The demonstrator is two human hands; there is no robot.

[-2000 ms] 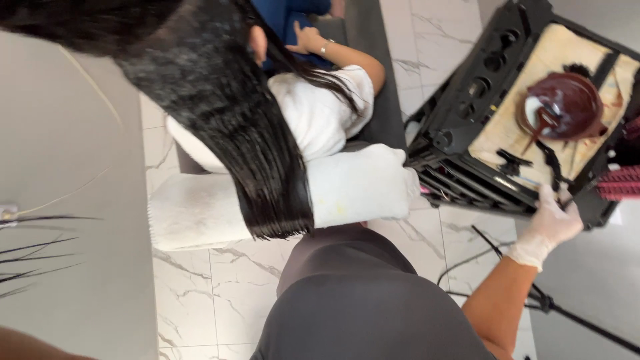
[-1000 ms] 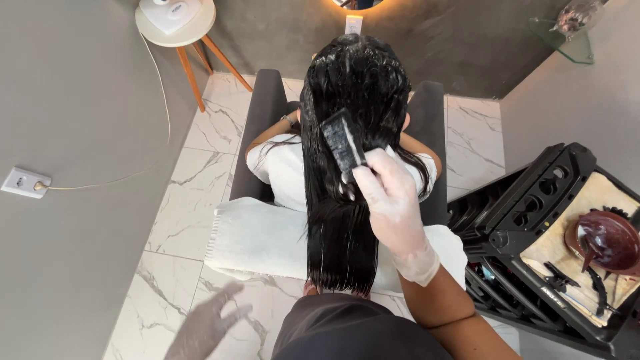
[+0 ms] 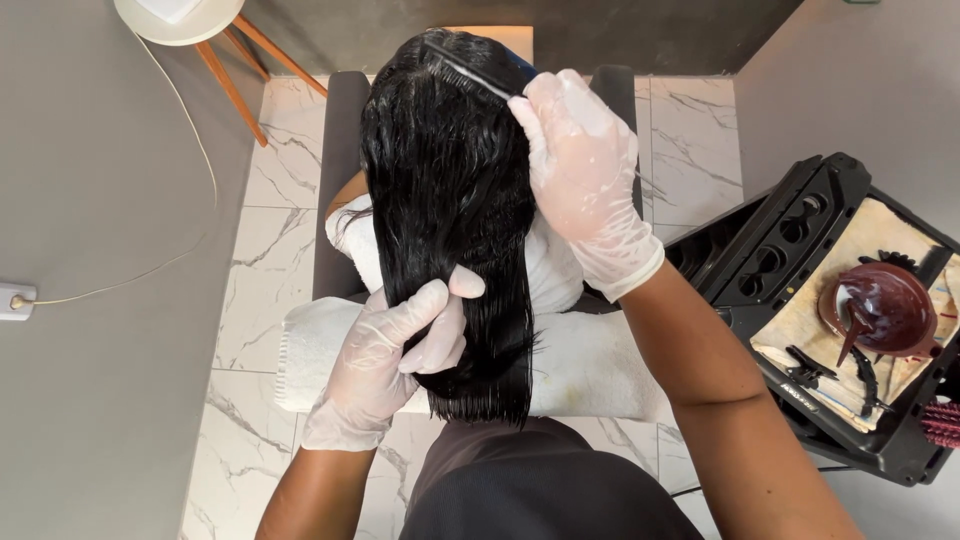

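A seated person with long, wet black hair [image 3: 457, 172] has their back to me. My right hand [image 3: 585, 165], in a pale disposable glove, grips a dark comb [image 3: 472, 73] whose teeth lie against the hair at the top of the head. White product shows along the comb. My gloved left hand [image 3: 412, 337] closes its fingers around a lock of the hair lower down. The hair's ends fall over a folded white towel [image 3: 592, 360] laid across the back of the chair [image 3: 341, 165].
On the right, a black salon trolley [image 3: 810, 225] bears a stained cloth [image 3: 780, 330], a dark red bowl [image 3: 885, 309] and black hair clips [image 3: 810, 367]. A pink-bristled brush [image 3: 941, 424] lies at its edge. A white stool [image 3: 180, 26] and a wall socket [image 3: 16, 301] are at left.
My right hand, holding the comb, has moved up to the crown from the middle of the hair. My left hand has come from the lower left and taken hold of a lock.
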